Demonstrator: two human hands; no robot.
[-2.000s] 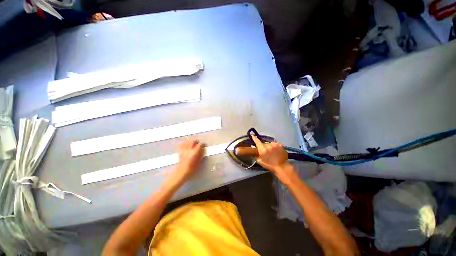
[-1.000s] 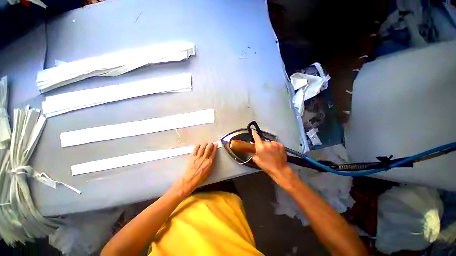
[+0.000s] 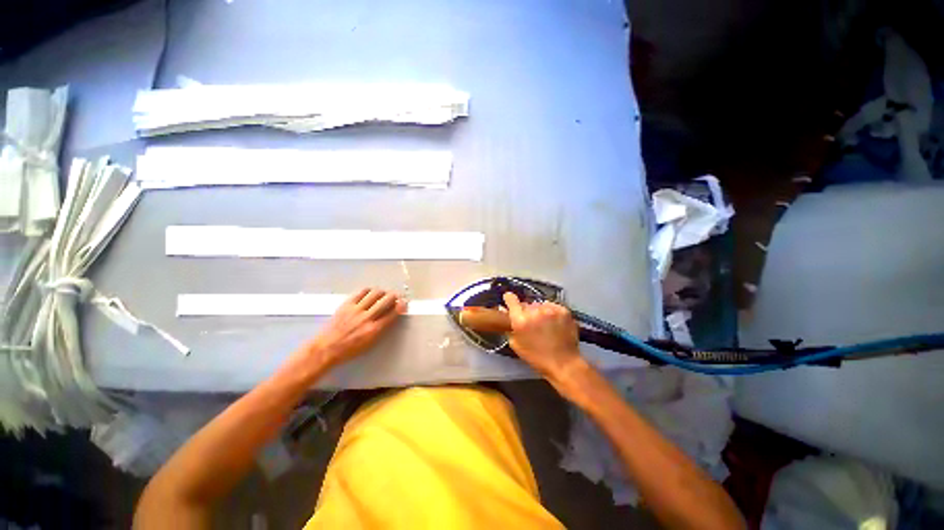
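A narrow folded white strip (image 3: 259, 304) lies near the front of the pale blue-grey table. My left hand (image 3: 364, 319) lies on it, fingers over the strip; whether it grips the fabric cannot be told for sure, but it holds nothing raised. My right hand (image 3: 540, 329) is closed around the brown handle of the steam iron (image 3: 478, 321). The iron's tip points left and covers the strip's right end. A wider white strip (image 3: 326, 243) lies behind, parallel. Farther back are a stack of white strips (image 3: 295, 167) and a thicker, uneven pile (image 3: 300, 107).
A tied bundle of white strips (image 3: 68, 290) hangs over the table's left edge, with a second bundle (image 3: 33, 155) behind it. A blue hose (image 3: 714, 364) runs from the iron to the right, over a pale padded surface (image 3: 859, 311). White scraps (image 3: 688, 223) lie right of the table.
The view has turned and shifted. My left hand has moved left along the strip, away from the iron. The iron has moved slightly left over the strip's right end, still in my right hand.
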